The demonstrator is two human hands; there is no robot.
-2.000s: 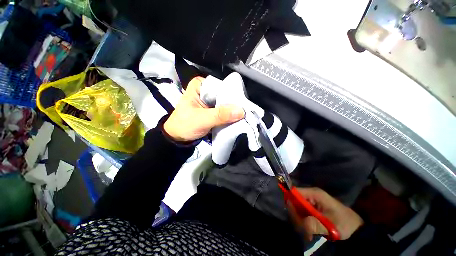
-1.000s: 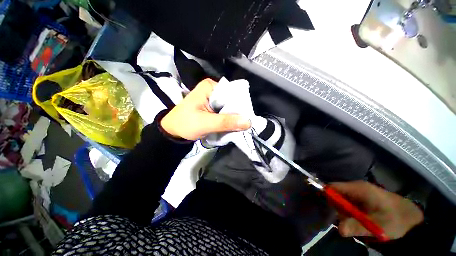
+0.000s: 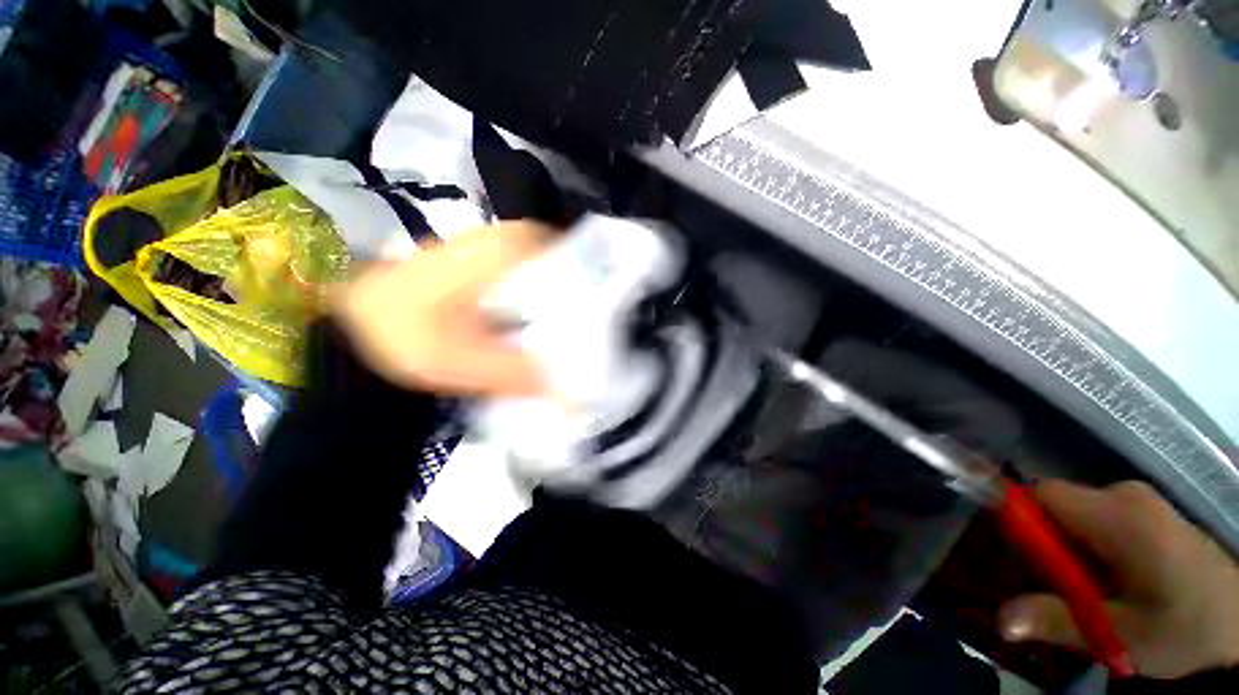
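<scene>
My left hand point(image 3: 442, 306) is blurred and grips a white fabric piece with black stripes point(image 3: 673, 394), also blurred, over my lap. My right hand point(image 3: 1141, 564) is at the lower right and holds scissors by their red handles point(image 3: 1053, 564). The silver blades point(image 3: 876, 418) look closed and point up and left toward the fabric, apart from it.
Black fabric pieces point(image 3: 571, 68) lie at the top. A ruler strip point(image 3: 938, 285) runs along the table edge, with the machine bed point(image 3: 1141, 109) at upper right. A yellow bag point(image 3: 245, 292), striped white pieces point(image 3: 428, 143) and blue crates point(image 3: 41, 204) are at left.
My left hand has moved left with the striped fabric. My right hand has moved right and down with the scissors, and the blades are now away from the fabric.
</scene>
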